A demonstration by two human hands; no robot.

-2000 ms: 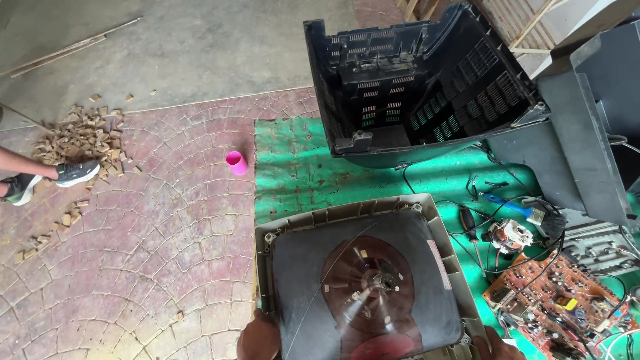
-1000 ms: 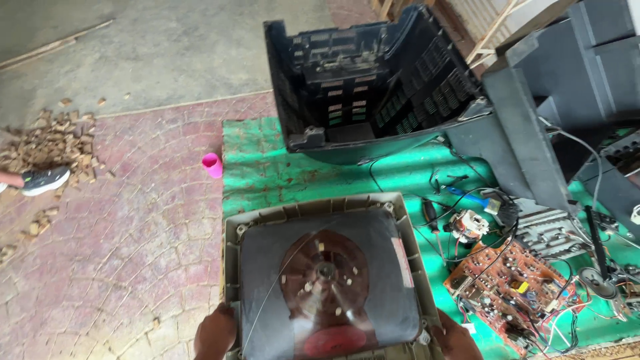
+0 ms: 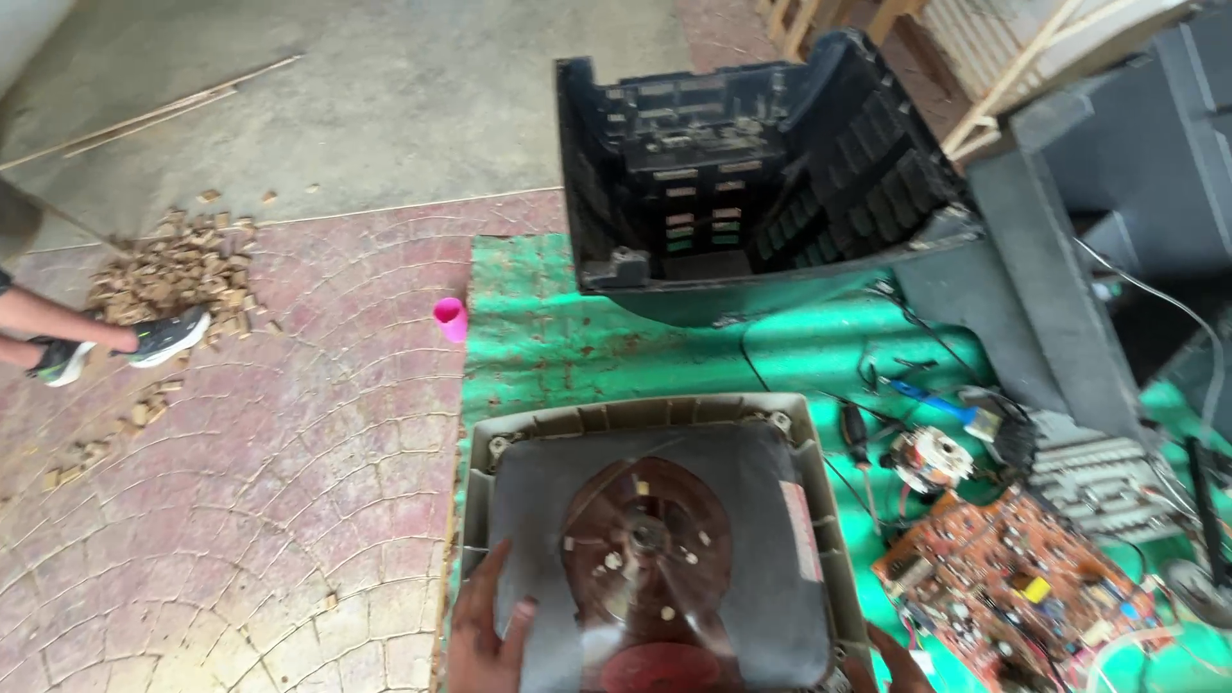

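A cathode ray tube (image 3: 539,510), dark with a brown round area about its neck, lies face down inside a light grey plastic frame (image 3: 635,414) at the bottom centre. My left hand (image 3: 486,626) is at the left side of the tube, its fingers spread over the frame's edge and the glass. At the frame's lower right corner is my right hand (image 3: 890,664), mostly cut off by the view's bottom edge; its grip is hidden. Behind the frame stands a black slotted plastic TV housing (image 3: 674,144) with its hollow side showing.
A green corrugated sheet (image 3: 539,337) lies underneath. On the right are a circuit board (image 3: 1020,577), a wire coil (image 3: 929,460), a blue-handled brush (image 3: 934,399), a screwdriver (image 3: 855,433), cables and grey panels (image 3: 1039,250). A pink cup (image 3: 450,320), wood pieces (image 3: 173,269) and a person's shoes (image 3: 173,337) are left.
My left hand has moved from the frame's outer left side to over its edge and the glass, with fingers spread. The person's shoes on the left remain beside the wood pieces.
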